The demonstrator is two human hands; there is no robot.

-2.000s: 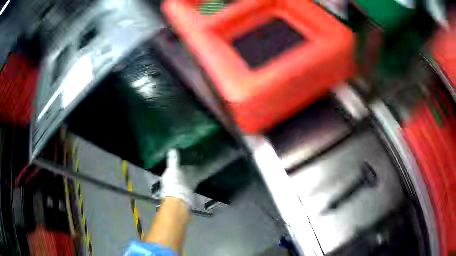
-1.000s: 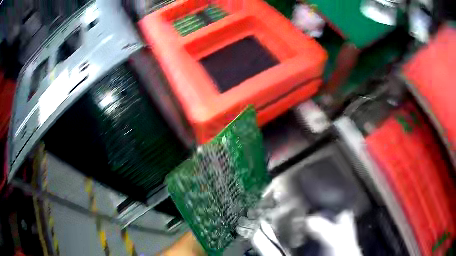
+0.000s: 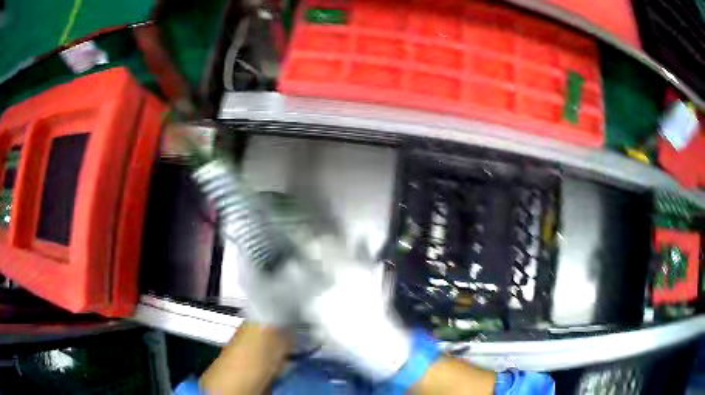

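My left hand [image 3: 267,297] and my right hand [image 3: 355,320], both in white gloves, are close together at the bottom centre, strongly blurred. A large green circuit board [image 3: 240,212], seen almost edge-on with a ribbed grey row of parts, slants up and left from the gloves. My left hand holds it; the right glove overlaps its lower end, and its contact is too blurred to tell. A black carrier fixture [image 3: 479,247] with cutouts lies on the line to the right of my hands.
A red two-window tray [image 3: 108,193] stands at left. A red compartment tray [image 3: 433,58] lies behind the metal rail [image 3: 332,116]. A smaller red tray [image 3: 676,266] with green boards is at far right. The front rail [image 3: 533,355] runs below the carrier.
The view has swung right, from the rack to the line. The board, first seen one second ago out of the rack, is now over the line, turned edge-on. Both hands are now together.
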